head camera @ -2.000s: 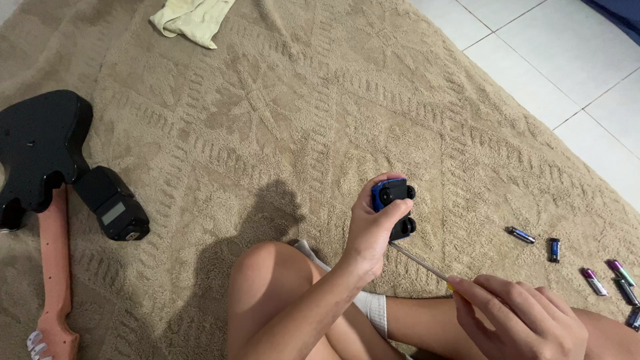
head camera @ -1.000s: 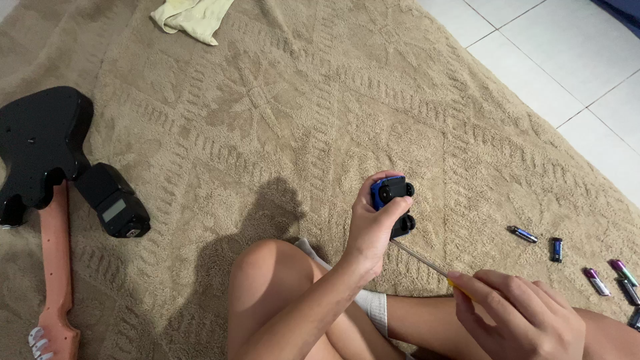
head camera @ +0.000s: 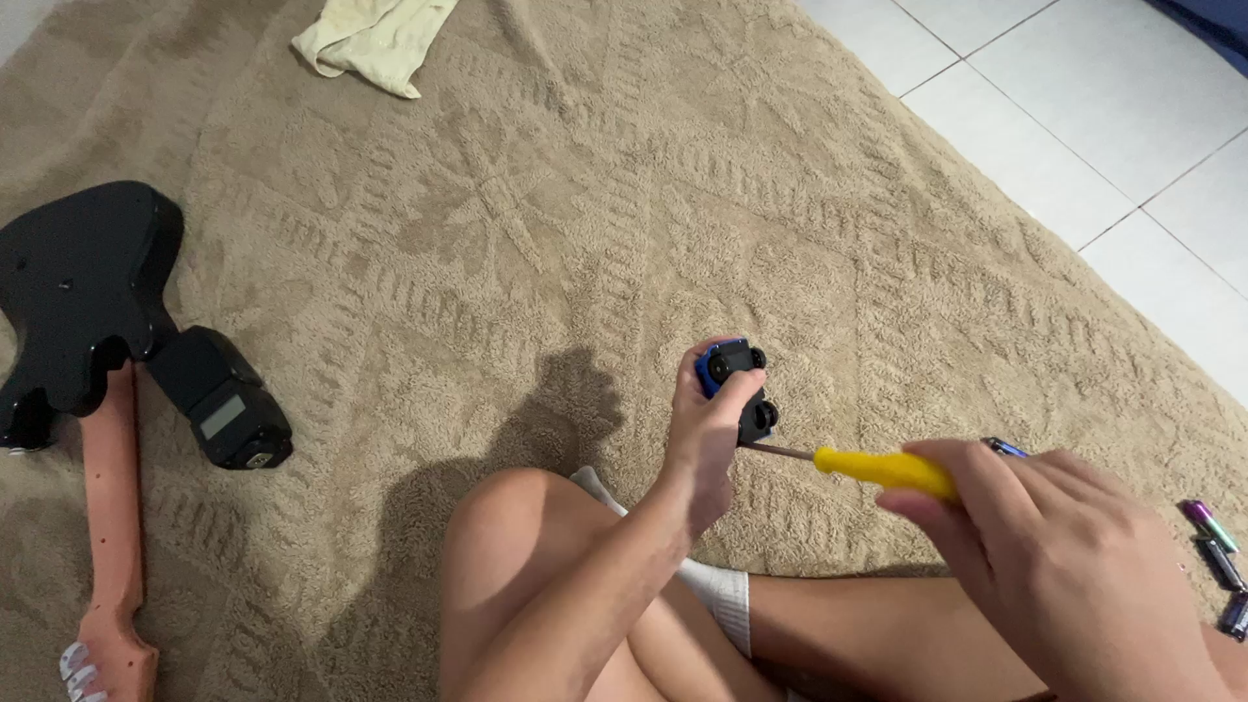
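Observation:
A small toy car [head camera: 749,385], blue with a black underside and black wheels, is gripped in my left hand [head camera: 710,419], its underside facing up and my thumb across it. My right hand [head camera: 1043,546] holds a screwdriver [head camera: 882,469] by its yellow handle. The metal shaft points left, and its tip is at the near end of the car, beside the heel of my left hand. Whether the tip sits in a screw cannot be told.
A black guitar body [head camera: 83,283] with a brown neck [head camera: 115,487] lies at left, beside a black camera flash [head camera: 219,398]. A pale yellow cloth [head camera: 375,44] is at the top. Several batteries [head camera: 1209,525] lie at right on the beige blanket [head camera: 546,224]. White floor tiles [head camera: 1053,117] border it.
My right hand has moved up and to the right, and its grip is now farther back, showing the yellow handle. My left hand still holds the toy car in nearly the same place.

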